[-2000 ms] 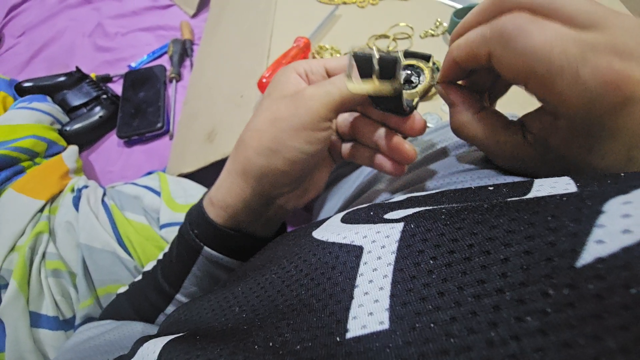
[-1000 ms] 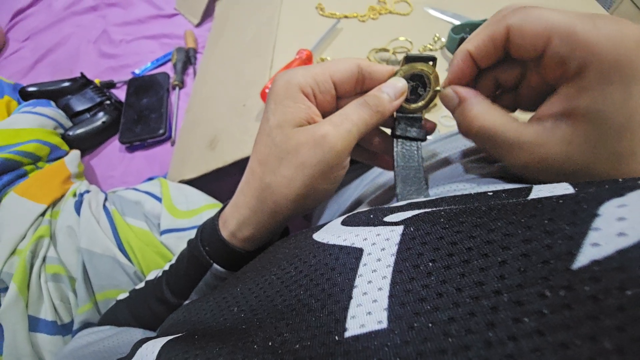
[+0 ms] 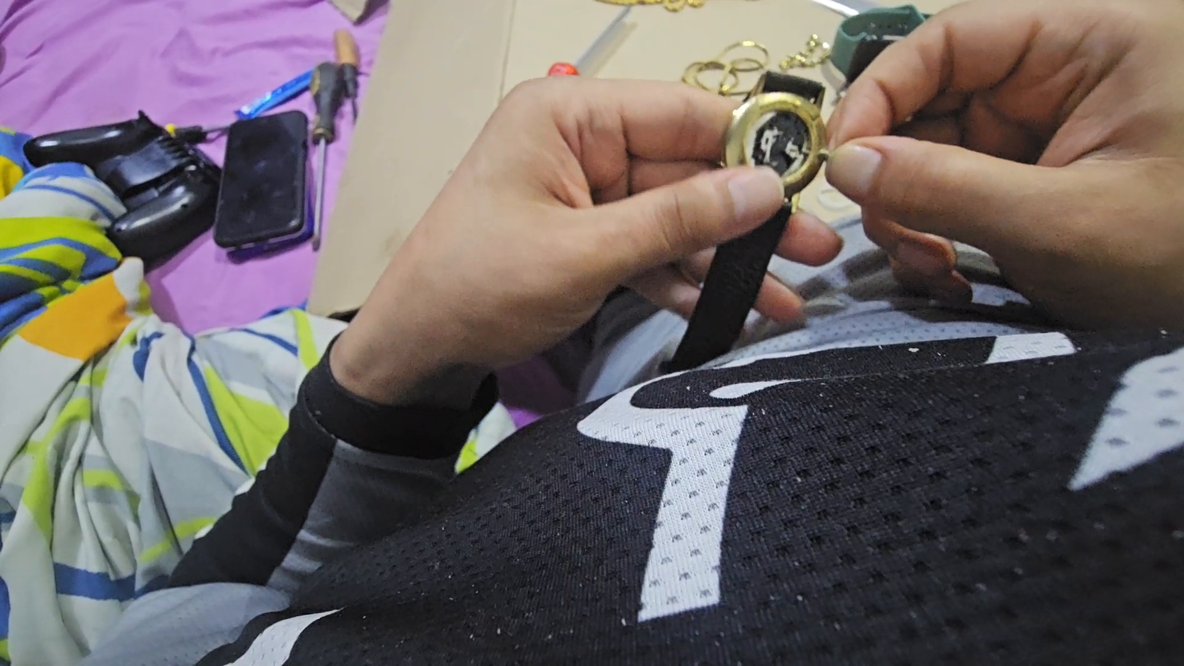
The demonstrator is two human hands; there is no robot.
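My left hand (image 3: 592, 203) grips a gold-coloured wristwatch (image 3: 777, 139) by its case, thumb on the lower rim and fingers behind. The dial is dark with pale marks. A black strap (image 3: 735, 287) hangs from the case toward my lap, and a short piece of strap shows above it. At the right side of the case, my right hand (image 3: 1008, 157) pinches the small crown (image 3: 822, 154) between thumb and forefinger. The other fingers of that hand are curled below.
A cardboard sheet (image 3: 416, 120) bears gold-coloured rings (image 3: 726, 69), a chain (image 3: 807, 54), a red-handled screwdriver (image 3: 597, 46) and a green-strapped watch (image 3: 869, 39). On the purple cloth at left lie a game controller (image 3: 139, 180), a smartphone (image 3: 264, 180) and a screwdriver (image 3: 324, 116).
The watch has turned in my left hand: two seconds ago it was tilted with its strap across my fingers, and now its dial faces up. My right fingers remain at its side.
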